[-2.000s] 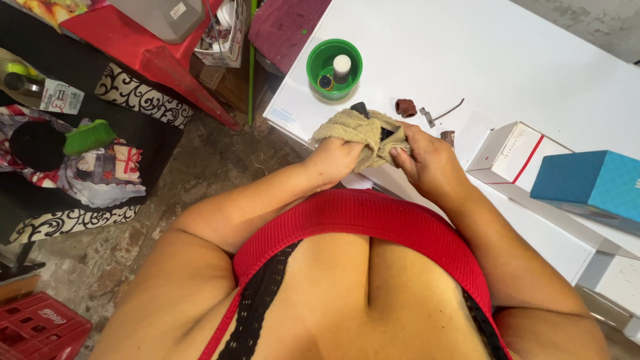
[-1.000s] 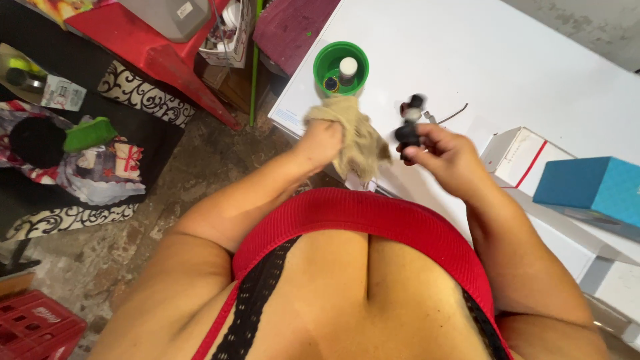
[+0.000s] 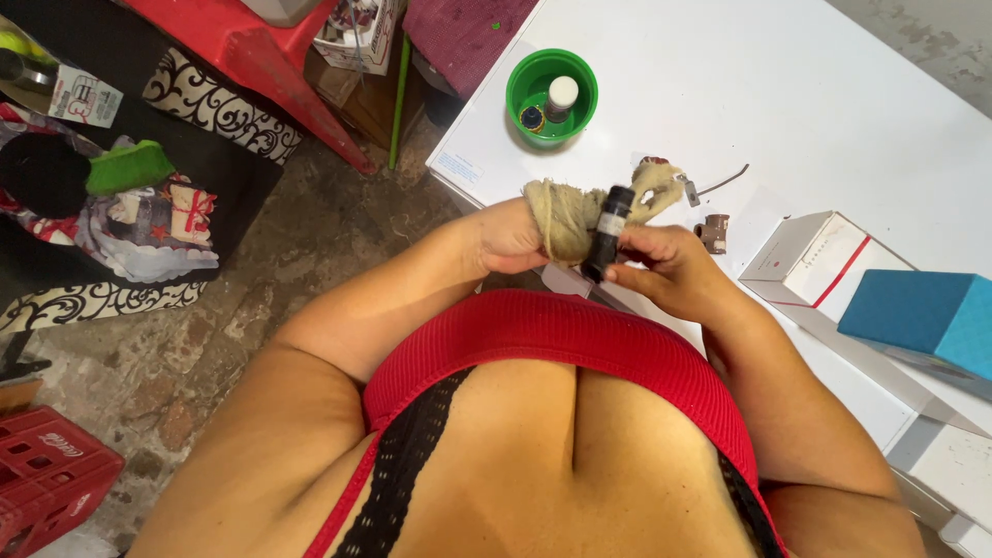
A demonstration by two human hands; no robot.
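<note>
My left hand (image 3: 513, 236) is closed in a bunched tan cloth (image 3: 570, 221), near the front left edge of the white table. Between my right thumb and fingers is a short black cylindrical fitting (image 3: 610, 232) with a pale band; my right hand (image 3: 666, 267) holds it upright in the view against the cloth. A loose end of the cloth reaches right, toward a small metal bracket (image 3: 689, 190) with a thin bent rod. A brown pipe tee (image 3: 713, 233) lies right of these. Behind the hands stands a green plastic tub (image 3: 516, 120) with a white-capped bottle (image 3: 562, 93) inside.
At the right of the white table (image 3: 744, 70), a white box (image 3: 821, 260) with a red stripe stands beside a blue box (image 3: 907, 310). A red plastic chair (image 3: 256, 70) is at the upper left. A red crate (image 3: 54, 473) sits on the floor at lower left.
The black fitting, held away from the cloth a second ago, is now against it. My right hand has moved left toward my left hand, and the cloth is now bunched rather than hanging.
</note>
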